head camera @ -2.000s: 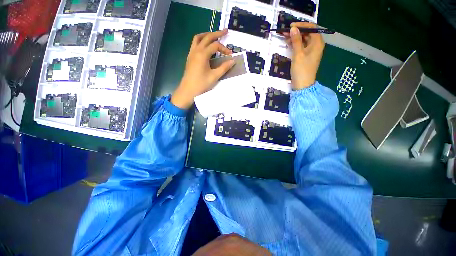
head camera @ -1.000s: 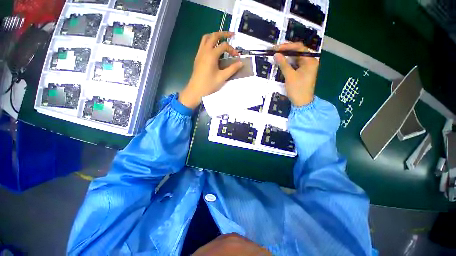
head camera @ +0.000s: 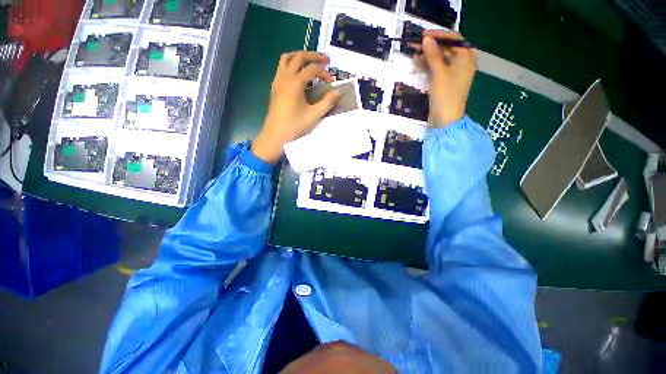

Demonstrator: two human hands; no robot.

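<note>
My left hand (head camera: 298, 98) holds a grey-brown adhesive sheet (head camera: 346, 97) with a white backing paper (head camera: 330, 144) hanging below it, over the left column of the white blister tray (head camera: 312, 199). My right hand (head camera: 450, 73) holds dark tweezers (head camera: 454, 43) pointing left. Their tips are at the right end of a black circuit board (head camera: 360, 35) in the left column. Whether they touch it or hold a small piece, I cannot tell. More black boards lie in the pockets; some are partly hidden by the sheet and my hands.
Stacked white trays (head camera: 196, 139) with boards stand at left. Right of the working tray lies a small white lattice scrap (head camera: 502, 119). Grey-brown spare sheets (head camera: 567, 150) stand at right, with curled strips (head camera: 612, 205) beside them. A blue bin (head camera: 62, 245) is below the bench at left.
My right hand with the tweezers has moved from the sheet up to the board in the left column. My left hand still holds the sheet. The view has shifted slightly.
</note>
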